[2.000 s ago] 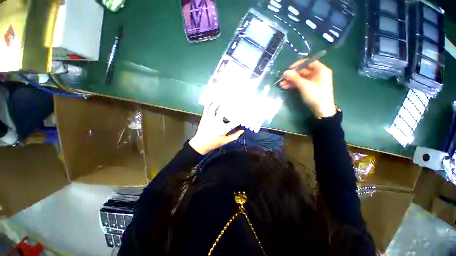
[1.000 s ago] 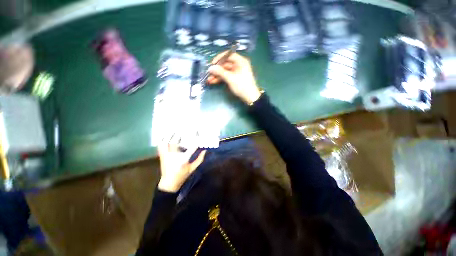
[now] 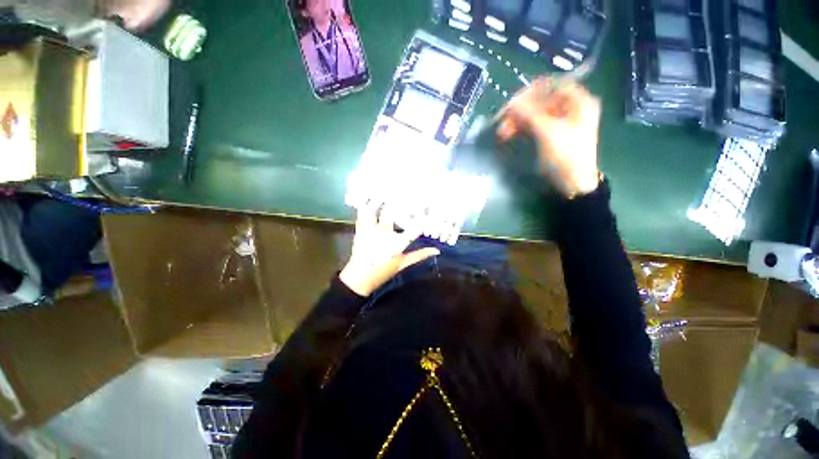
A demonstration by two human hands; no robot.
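Note:
A blister tray (image 3: 418, 108) with dark-framed windows lies slanted on the green bench, its lower half glaring white. My left hand (image 3: 382, 246) lies on its near end, fingers over the edge and partly lost in glare. A pale strip, probably the release liner (image 3: 464, 199), lies beside the tray's lower right. My right hand (image 3: 554, 130) is blurred, right of the tray and off the bench or just over it; it holds thin tweezers (image 3: 584, 70), whose tip is too blurred to see. A small white bar shows at the tray's right edge.
A second dark tray (image 3: 530, 25) lies beyond. Two tray stacks (image 3: 669, 67) and a striped label sheet (image 3: 732, 188) are at right. A smartphone (image 3: 330, 49), a dark pen (image 3: 189, 143) and a white box (image 3: 126, 90) are at left. Open cartons (image 3: 193, 287) stand below the bench edge. Another person's hand shows upper left.
The camera view swung away and back. My left hand stays at the tray's near end. My right hand was at the tray's upper right edge and is now farther right of it, still holding the tweezers.

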